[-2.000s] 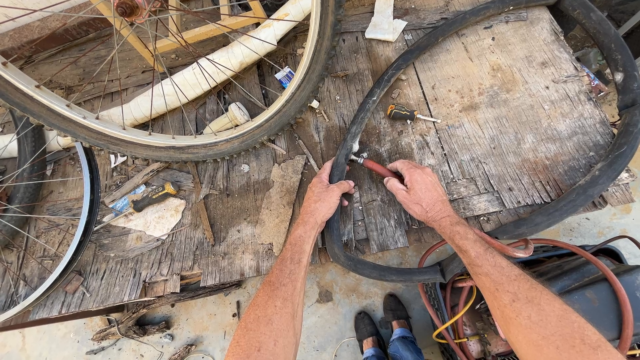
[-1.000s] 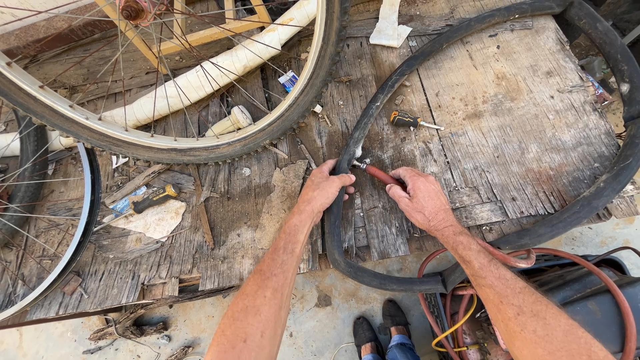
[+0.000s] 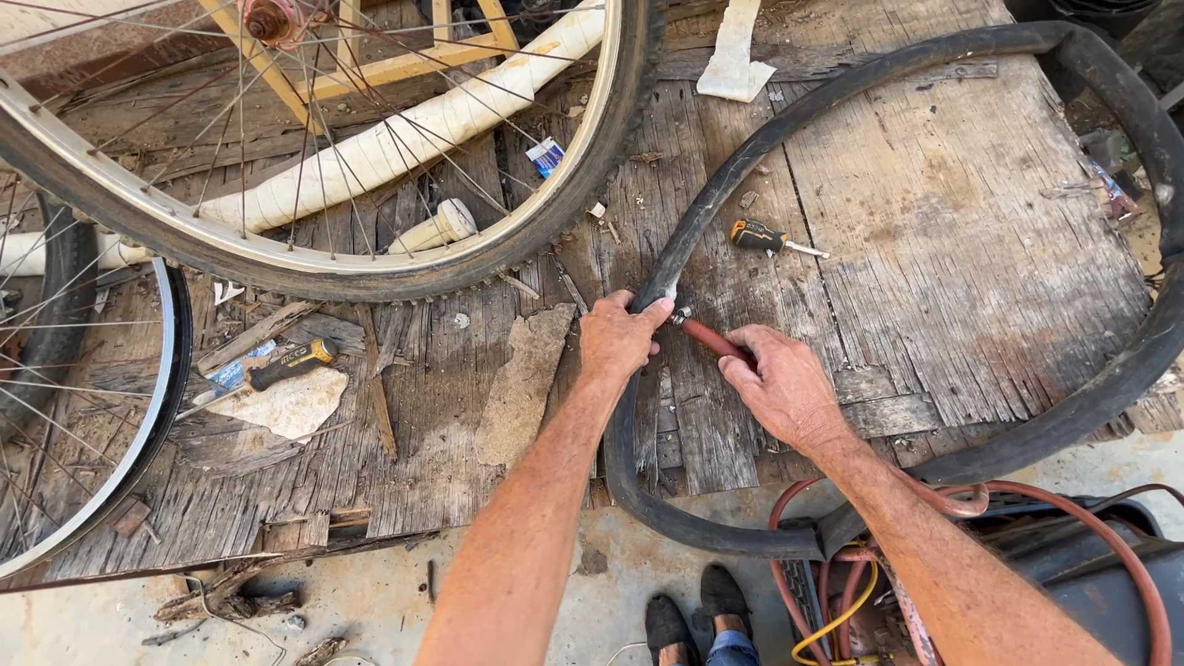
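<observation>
A black rubber inner tube (image 3: pixel 721 190) lies in a wide loop on the weathered wooden boards, its near side hanging past the edge. My left hand (image 3: pixel 622 335) grips the tube's left side, thumb on top beside a pale patch. My right hand (image 3: pixel 782 381) is closed around the end of a red air hose (image 3: pixel 710 339). The hose's metal fitting (image 3: pixel 682 316) points at the tube beside my left thumb; whether it sits on the valve cannot be told. Inside the loop, a short screwdriver (image 3: pixel 775 239) with a black and yellow handle lies just above my right hand.
A spoked bicycle wheel (image 3: pixel 555 217) with a knobby tyre fills the upper left; another rim (image 3: pixel 176 342) is below it. A second screwdriver (image 3: pixel 291 363) lies at left. Hoses (image 3: pixel 1096 527) coil over a dark machine (image 3: pixel 1045 564) at lower right. The table's front edge (image 3: pixel 407 532) is ragged.
Both hands keep their hold on the tube and hose, in nearly the same place. The tube looks somewhat fuller on its right side than two seconds ago.
</observation>
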